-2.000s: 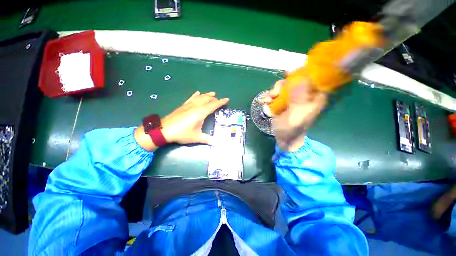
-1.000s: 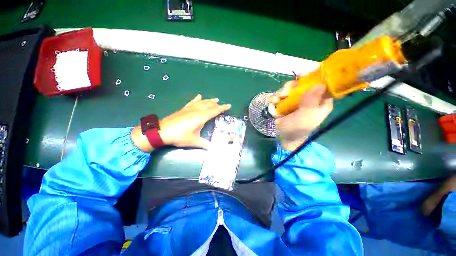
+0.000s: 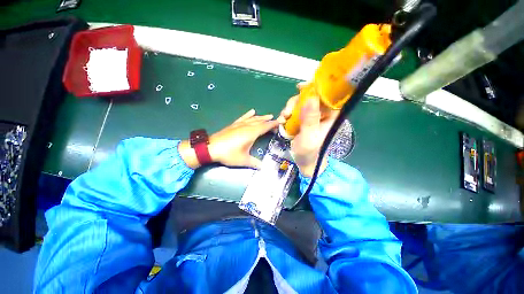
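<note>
A phone assembly point(image 3: 269, 186) lies tilted on the green bench in front of me, silver-white below and darker at its top. My right hand point(image 3: 309, 129) is closed around the yellow-orange electric screwdriver point(image 3: 346, 68), whose nose is over the phone's top end. The contact of its tip is hidden by my fingers. My left hand point(image 3: 238, 140) lies flat at the phone's upper left, fingers spread, thumb at its left edge, gripping nothing that I can see. The grey, grainy screw dish point(image 3: 341, 139) is partly hidden behind my right hand.
A red bin point(image 3: 137, 60) with white contents and a black tray point(image 3: 43, 115) are at left. Small pale outlined parts point(image 3: 195, 106) lie on the bench. Two dark phones point(image 3: 469, 163) lie at right. A black cable point(image 3: 361, 92) loops past my right hand. A taped pipe point(image 3: 448, 68) stands upper right.
My right hand and the screwdriver have moved left from the screw dish to the phone's top end. The phone has turned, its lower end now pointing down-left. The whole view has shifted slightly.
</note>
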